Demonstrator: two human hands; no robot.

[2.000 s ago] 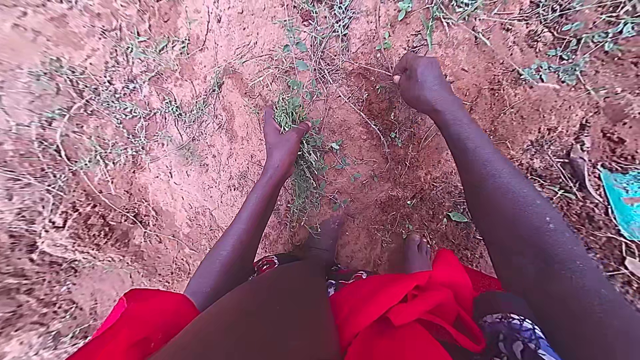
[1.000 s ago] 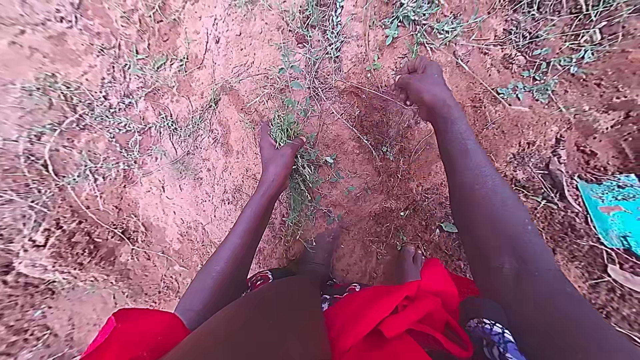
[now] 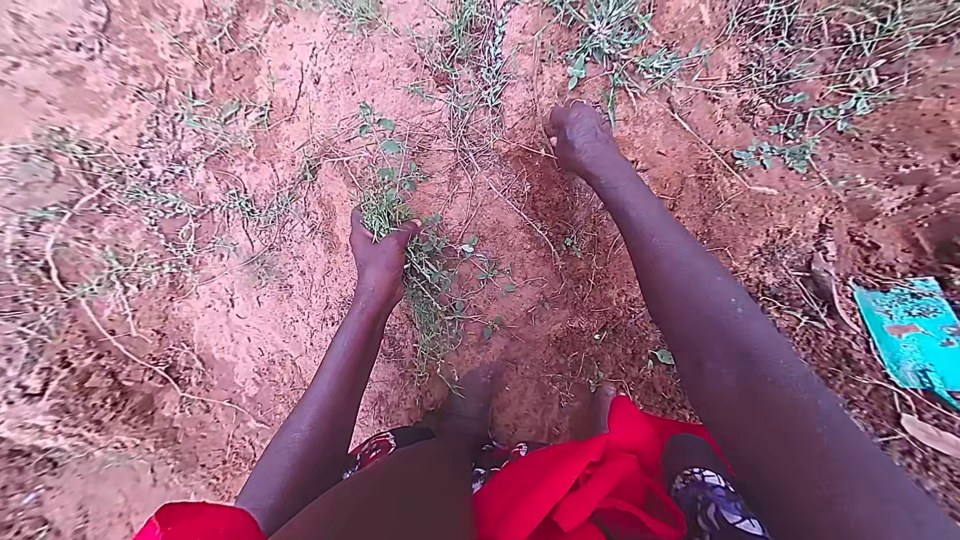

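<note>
A bunch of pulled green weeds (image 3: pixel 431 289) is gripped in my left hand (image 3: pixel 381 259), its stems and leaves trailing down over the reddish soil towards my bare feet. My right hand (image 3: pixel 583 139) is a closed fist low over the ground, up and to the right of the left one. Thin stems lie beside its fingers; whether it grips any of them is hidden. Beyond that fist grows a leafy green weed (image 3: pixel 604 34), and a strip of low grass (image 3: pixel 476 75) stands between the two hands, farther forward.
On the right lies a worn turquoise piece of material (image 3: pixel 911 330), with a dry leaf (image 3: pixel 930 435) below it. Dry vines and sparse weeds (image 3: pixel 247 202) spread over the left. More weeds (image 3: pixel 832 112) grow at upper right. Red cloth (image 3: pixel 577 487) hangs around my legs.
My left hand keeps hold of the weed bunch. The right fist has shifted slightly forward over the soil, nearer the leafy weed.
</note>
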